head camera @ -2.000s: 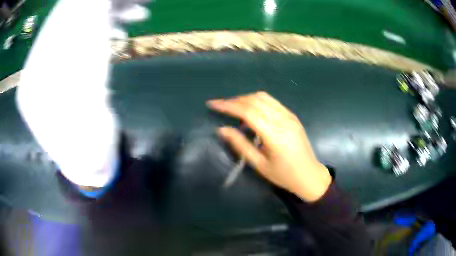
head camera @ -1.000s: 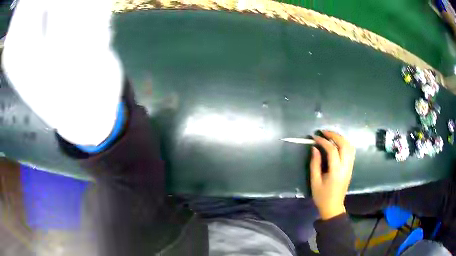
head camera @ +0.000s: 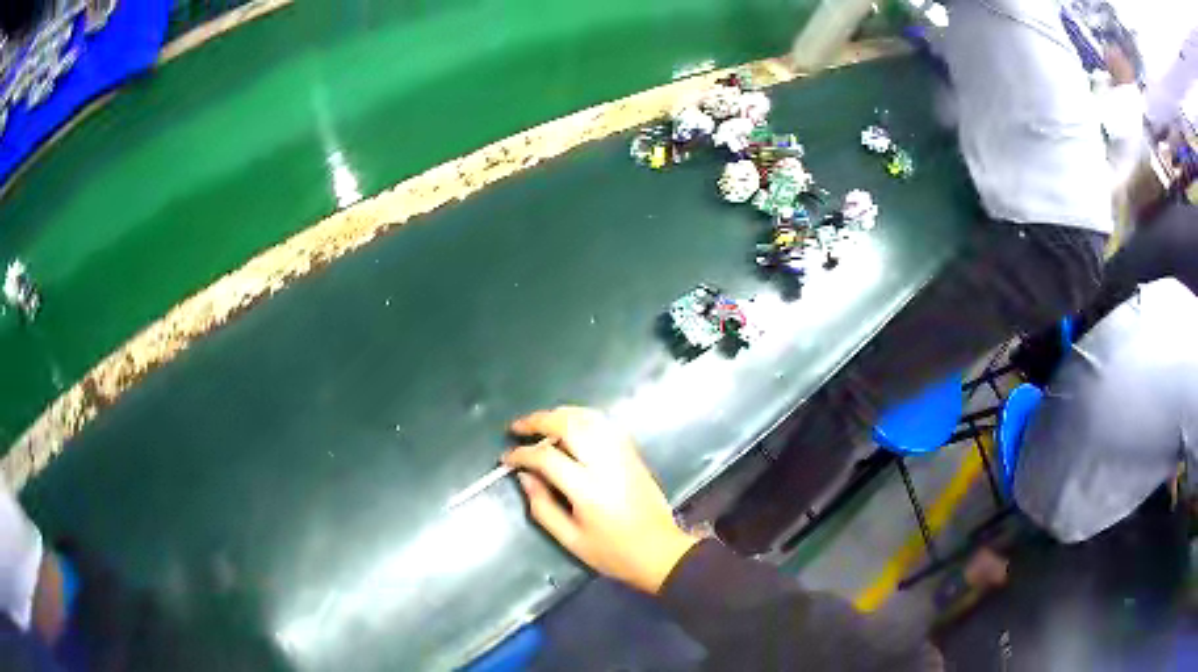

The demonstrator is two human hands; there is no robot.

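Observation:
My right hand (head camera: 598, 499), bare with a dark cuff, rests low over the dark green bench near its front edge. Its fingers hold a thin pale pointed stick (head camera: 478, 488), which lies nearly flat with its free end towards the lower left. The other end is hidden by the fingers. My left hand is out of the picture; only a strip of white sleeve with a blue band shows, blurred, at the lower left edge.
Wired board sub-assemblies (head camera: 709, 319) lie in loose clusters on the bench ahead and right. A pale chipped strip (head camera: 381, 210) borders the brighter green conveyor (head camera: 263, 118). A coworker in a white top (head camera: 1038, 118) sits at the right, near blue stools (head camera: 920, 418).
The view has swung right, showing the coworker and more board clusters. My left arm has mostly left the picture. My right hand still holds the stick.

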